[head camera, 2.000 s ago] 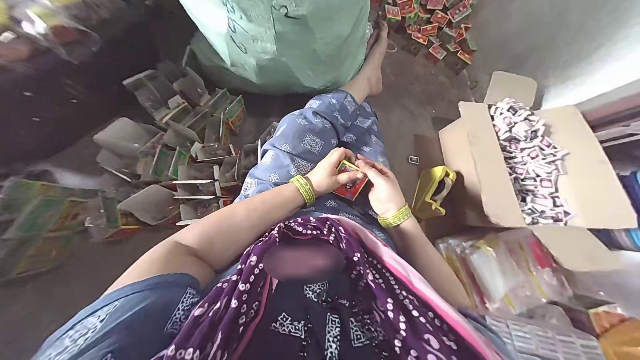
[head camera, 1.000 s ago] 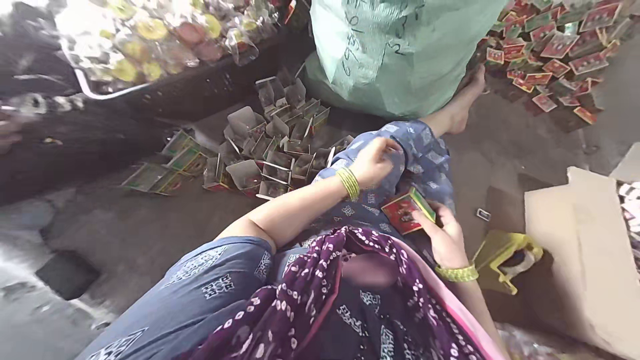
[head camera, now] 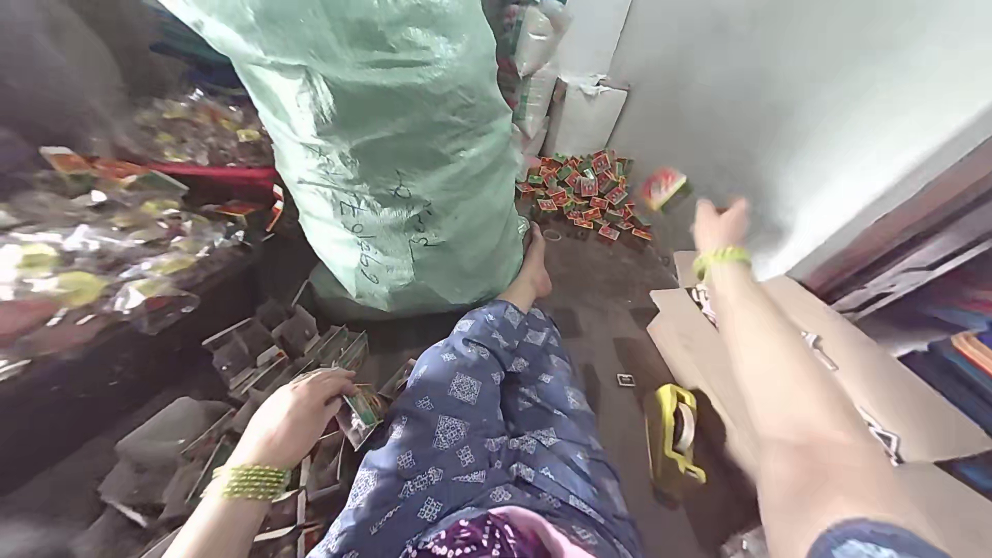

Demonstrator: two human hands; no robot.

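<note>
At the lower left, my left hand (head camera: 298,415) pinches the edge of a small open printed box (head camera: 363,412), above a heap of similar open boxes (head camera: 291,341). My right hand (head camera: 721,223) is stretched out at the upper right, blurred, with its fingers apart and nothing in it. A closed red and green box (head camera: 661,188) is in the air just left of that hand, apart from it. Beyond it, a pile of small red and green boxes (head camera: 585,194) lies on the floor against the wall.
A large green sack (head camera: 395,155) with handwriting stands ahead, beside my bare foot (head camera: 535,263). Wrapped items (head camera: 93,263) fill a tray at the left. At the right are a yellow tape dispenser (head camera: 678,438) and an open cardboard carton (head camera: 701,372).
My right hand has let go of a red and green box and reached out to the upper right. My left hand has moved from my lap to the open boxes. The view has shifted.
</note>
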